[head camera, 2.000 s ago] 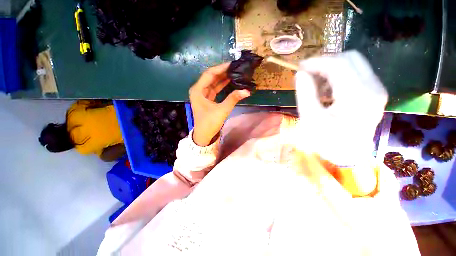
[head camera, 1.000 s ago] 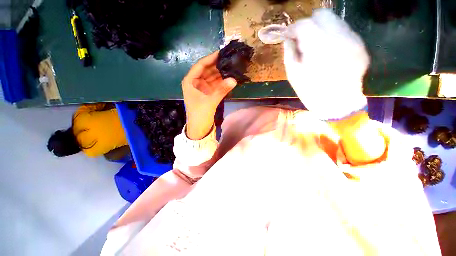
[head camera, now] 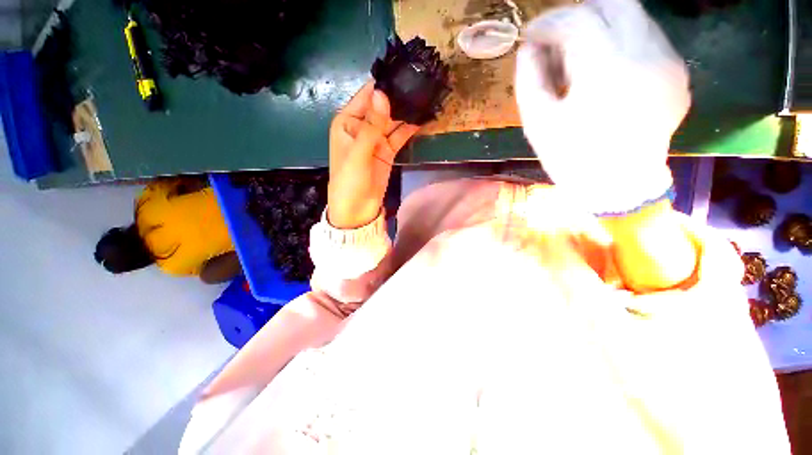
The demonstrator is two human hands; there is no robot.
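Note:
My bare left hand (head camera: 363, 155) holds a black flower head piece (head camera: 412, 82) by its lower left edge, over the left side of the cardboard pad (head camera: 458, 105). Its pointed petals surround a smooth rounded centre that faces up. My right hand (head camera: 601, 98), in a white overexposed knit glove with a blue cuff edge, is just right of the small oval glue dish (head camera: 488, 40). Its fingers are curled. A thin tip shows between the glove and the dish, but the rest of the stick is hidden in the glove.
A dark heap of loose pieces (head camera: 233, 44) and a yellow-black cutter (head camera: 140, 64) lie on the green bench (head camera: 223, 142). A blue crate (head camera: 236, 233) of black pieces is below left. A lilac-looking bin (head camera: 791, 345) holds ridged balls at right. A person in yellow (head camera: 185, 233) is at left.
My left hand has turned the black piece so its rounded centre and petals show, and raised it slightly. My gloved right hand moved from beside the pad up to the dish.

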